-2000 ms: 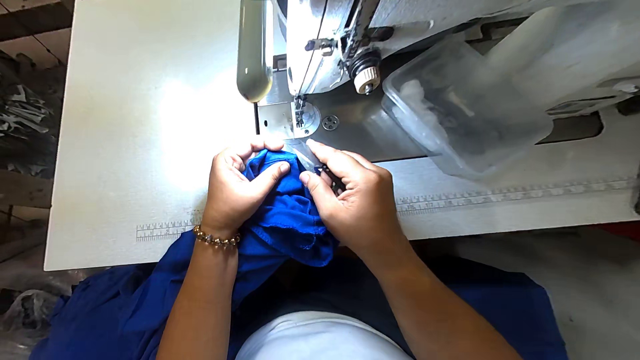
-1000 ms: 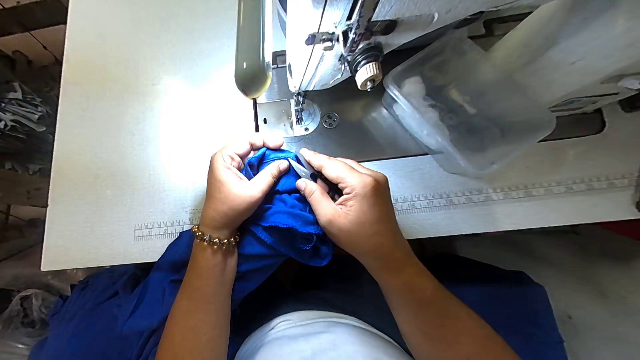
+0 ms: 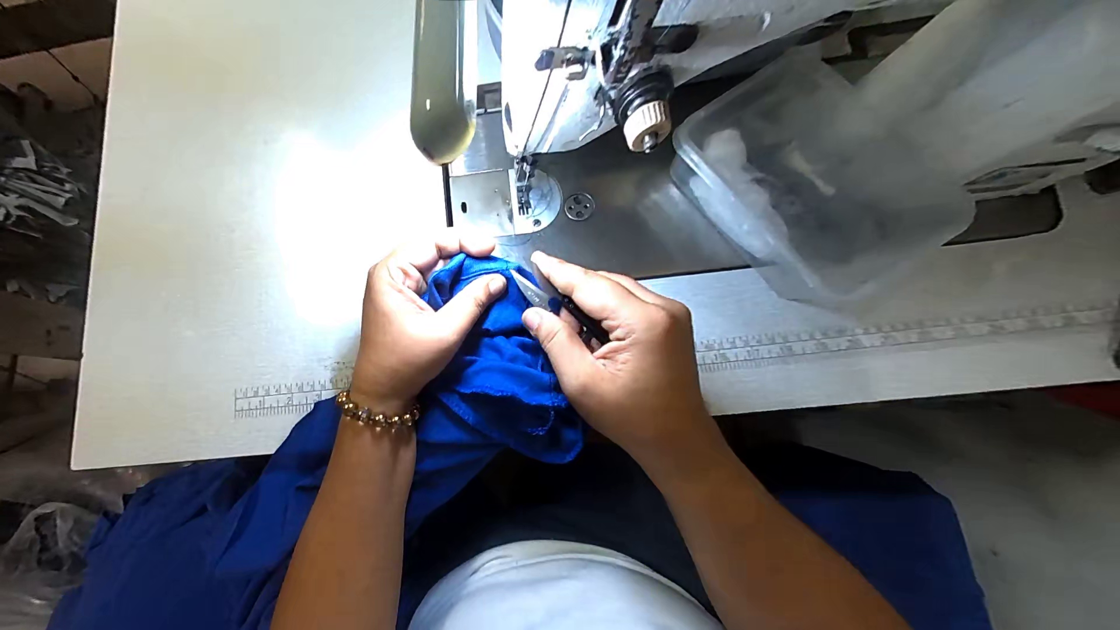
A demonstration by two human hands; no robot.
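Note:
Blue fabric (image 3: 507,367) is bunched between my hands at the table's front edge and hangs down over my lap. My left hand (image 3: 420,315), with a beaded bracelet at the wrist, pinches its upper edge between thumb and fingers. In my right hand (image 3: 612,341) is a pair of thread snips (image 3: 542,298) with dark handles; the blade tips point up and left and touch or nearly touch the cloth beside my left thumb. Just beyond my hands is the sewing machine's presser foot (image 3: 524,197), over the needle plate (image 3: 486,203).
A clear plastic container (image 3: 787,184) with whitish bits lies right of the needle area, on the machine bed (image 3: 630,236). A printed ruler scale (image 3: 919,331) runs along the front of the white sewing table (image 3: 201,219). The machine head's tension knob (image 3: 647,125) juts out above.
The snips' blades, mostly hidden by my right hand two seconds ago, now show more plainly at the cloth. My left hand has kept its hold in nearly the same place.

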